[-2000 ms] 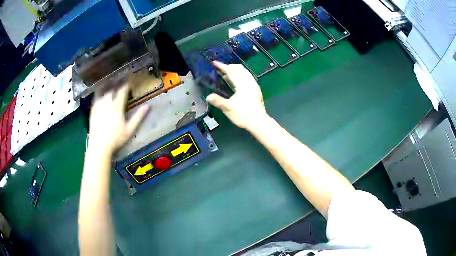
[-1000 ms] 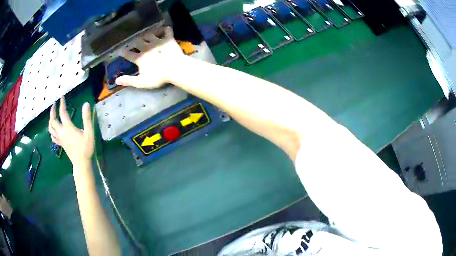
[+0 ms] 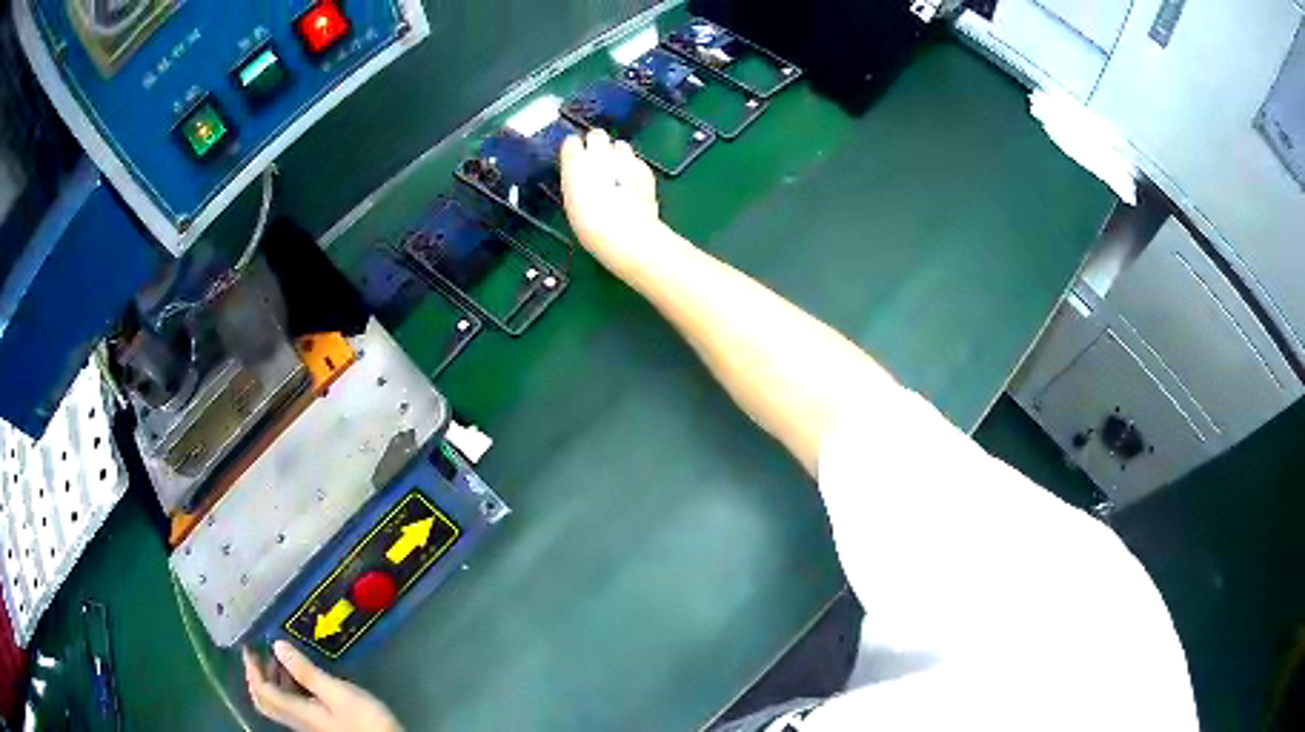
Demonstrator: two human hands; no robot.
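My right hand (image 3: 613, 198) is over the row of dark phone frames, its curled fingers at one phone frame (image 3: 501, 172); whether it grips that frame is hidden. My left hand (image 3: 318, 695) is at the bottom edge, partly cut off, fingers apart and empty, by the lower left corner of the press base. The grey press head (image 3: 236, 415) is over the orange plate (image 3: 326, 358); I cannot see a frame under it. The silver base plate (image 3: 322, 479) and the red stop button (image 3: 374, 591) are in front.
More frames (image 3: 701, 93) lie along the bench's back edge, by a black flap (image 3: 859, 50). A blue control box (image 3: 215, 107) with lit switches hangs upper left. A white perforated tray (image 3: 57, 493) is far left, a loose frame (image 3: 100, 665) below it. A white cabinet (image 3: 1145, 372) stands right.
My right hand has moved from the nest to the row of frames. My left hand has moved to the base's lower left corner. The view has swung right, bringing the control box in.
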